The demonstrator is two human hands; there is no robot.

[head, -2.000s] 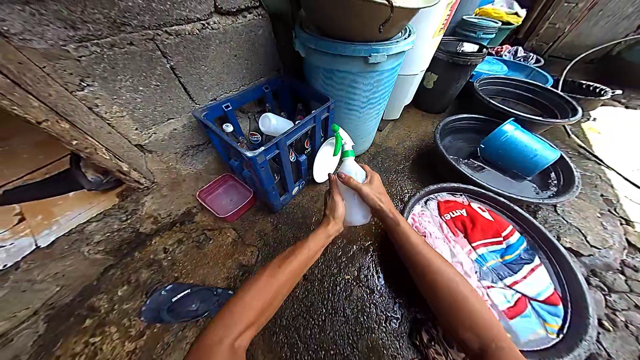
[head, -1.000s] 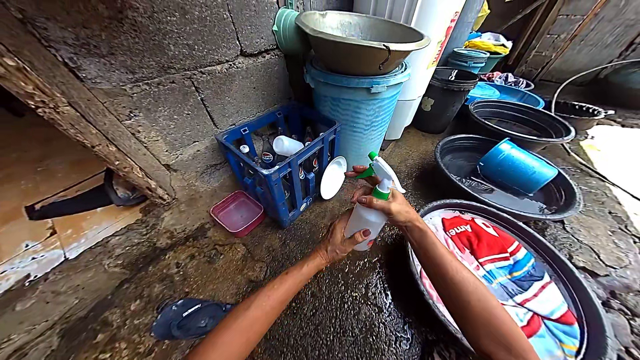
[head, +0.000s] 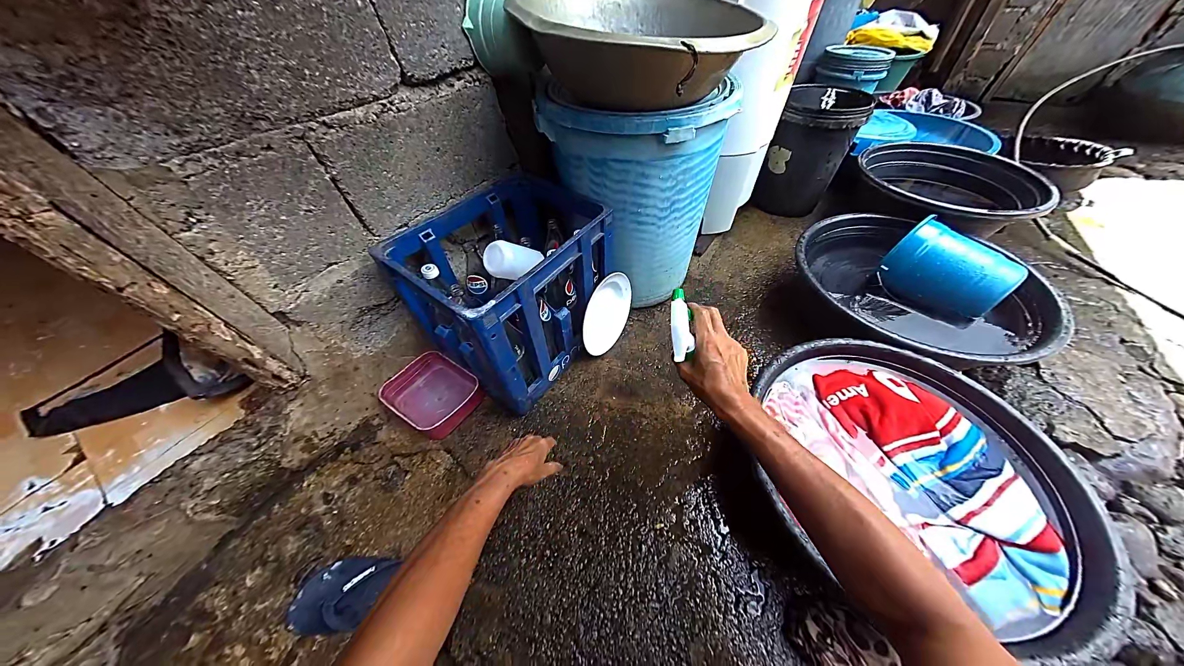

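My right hand (head: 717, 359) is closed around the green-and-white trigger sprayer head (head: 683, 328), at the centre right; the bottle below it is hidden by the hand or out of sight. Bare and apart from it, my left hand (head: 525, 461) hangs over the wet ground, holding nothing, its fingers loosely bent. A white round lid or plate (head: 607, 314) leans on the blue plastic crate (head: 481, 328), which holds several glass bottles and a white plastic container (head: 511, 260). Beside the crate lies a red plastic tray (head: 431, 392).
At the right a black basin (head: 1105, 555) holds soaking cloths (head: 925, 444). Behind it, another black basin (head: 1050, 340) holds a blue pail (head: 953, 273). A blue lidded drum (head: 638, 185) bears a metal basin (head: 638, 55). A dark slipper (head: 340, 594) lies lower left.
My left hand has let go of the spray bottle and moved left and down. My right hand still holds the sprayer.
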